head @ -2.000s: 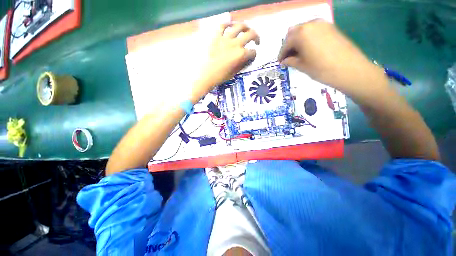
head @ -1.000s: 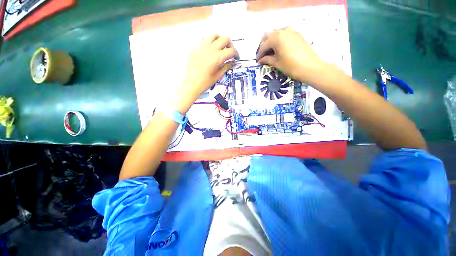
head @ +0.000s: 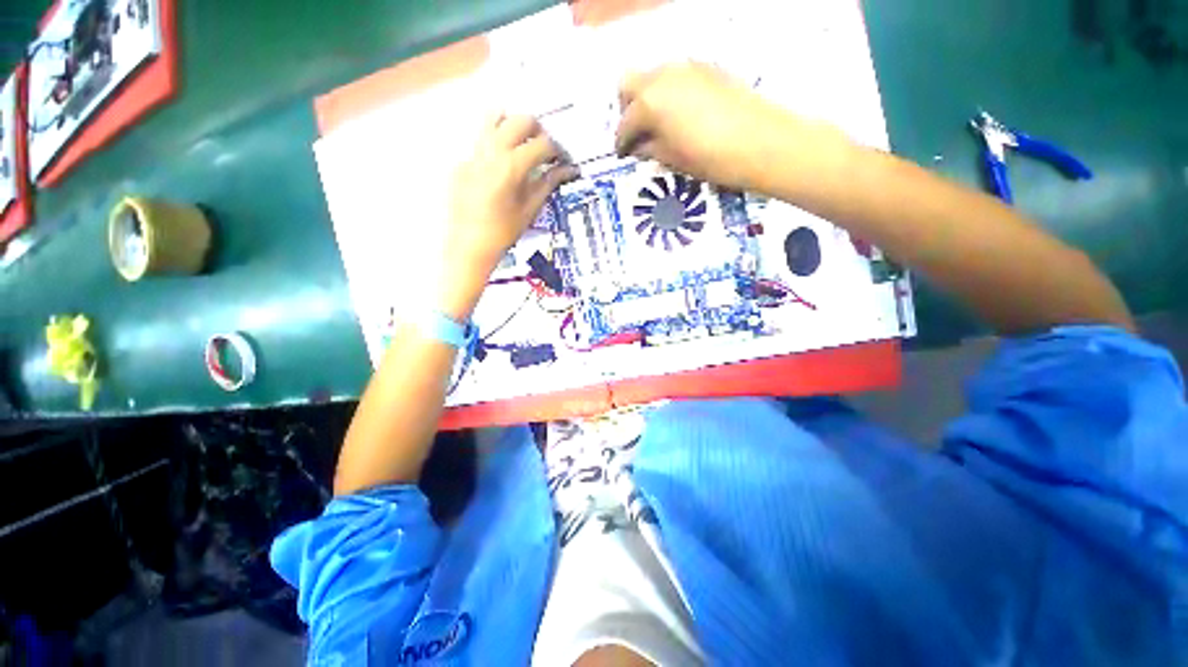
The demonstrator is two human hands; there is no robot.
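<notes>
A white panel (head: 397, 215) lies on a red-orange pad (head: 678, 388) in front of me. The blue motherboard (head: 658, 306) sits mid-panel with a black-bladed fan (head: 670, 210) on it. My left hand (head: 502, 183) is at the board's upper left corner, fingers bent. My right hand (head: 691, 120) is just above the board's top edge, fingertips pinched together near a thin dark cable (head: 602, 164) that runs between the hands. Whether either hand grips it is too blurred to tell. Black and red wires (head: 528, 293) lie left of the board.
Blue-handled side cutters (head: 1029, 150) lie right of the panel. On the left are a tan tape roll (head: 159, 239), a narrow pale roll (head: 232, 361) and a yellow scrap (head: 72, 354). Another panel (head: 91, 78) on a red pad is at the upper left.
Both hands have come closer together over the board's top edge; the right hand moved left. The view has shifted and tilted slightly, and the cutters now show fully.
</notes>
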